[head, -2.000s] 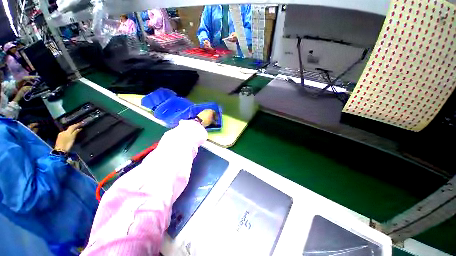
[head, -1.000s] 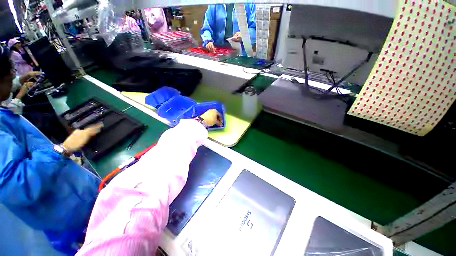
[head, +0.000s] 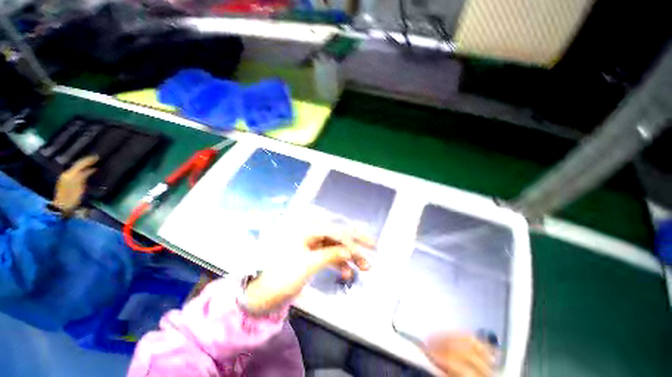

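Note:
A white carrier tray [head: 520, 294] holds three flat tablet back covers: a blue one [head: 269, 177] at left, a grey one [head: 355, 199] in the middle and a grey one [head: 468, 254] at right. My left hand [head: 313, 265], in a pink sleeve, is over the lower part of the middle cover, fingers bent. A dark spot shows under its fingertips; blur hides whether it holds a part. My right hand [head: 458, 355] is blurred at the bottom, at the right cover's lower edge beside its dark camera corner. Its grip is unclear.
Blue parts bins [head: 267, 105] stand on a yellow-green mat [head: 313, 125] behind the tray, near a translucent bottle [head: 326, 79]. A red air gun [head: 193, 168] with hose lies left of the tray. At left, a person's hand [head: 74, 184] is at a black compartment tray [head: 110, 151]. A metal post [head: 604, 143] rises at right.
My left hand has left the blue bin and come back over the middle cover. My right hand has come into view at the right cover. The view has shifted down and right.

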